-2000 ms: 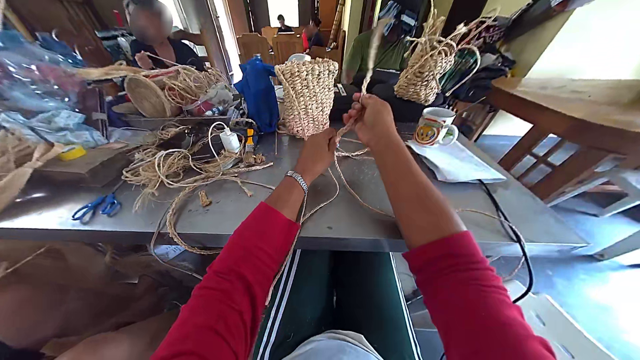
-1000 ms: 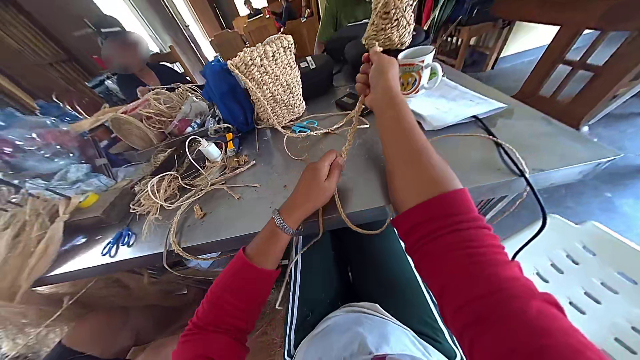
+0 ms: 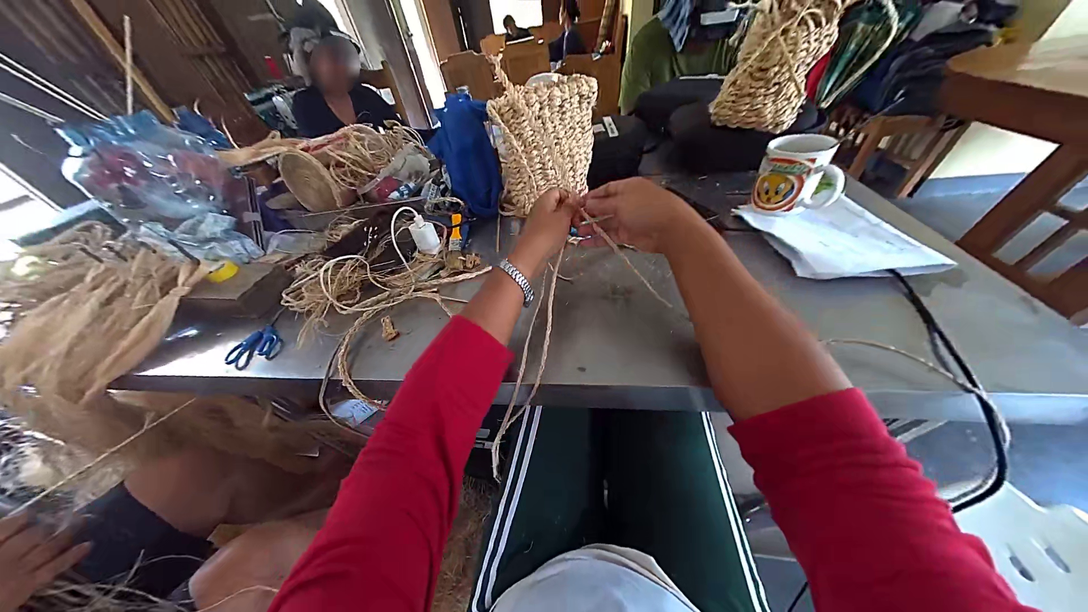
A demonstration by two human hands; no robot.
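Observation:
My left hand (image 3: 551, 219), with a metal watch band at the wrist, pinches natural-fiber cord (image 3: 551, 319) whose ends hang over the table edge toward my lap. Close beside it, my right hand (image 3: 637, 214) holds strands of the same cord, and one strand slants down to the right below its fingers. Both hands meet over the table in front of a woven fiber basket (image 3: 548, 136). Another woven basket (image 3: 773, 68) is at the upper right. Blue-handled scissors (image 3: 254, 347) lie near the table's left front edge.
A cartoon mug (image 3: 790, 174) stands on papers (image 3: 858, 242) at the right, near a black cable (image 3: 956, 357). Tangled cord (image 3: 340, 280), a white charger (image 3: 424, 235) and a blue cloth bag (image 3: 470, 157) are at the left. A person (image 3: 336, 85) sits across; another person's hand (image 3: 38, 548) shows lower left.
My hands were apart one second ago, with the cord stretched between them, the right one higher. They are now together in front of the basket. The view has tilted.

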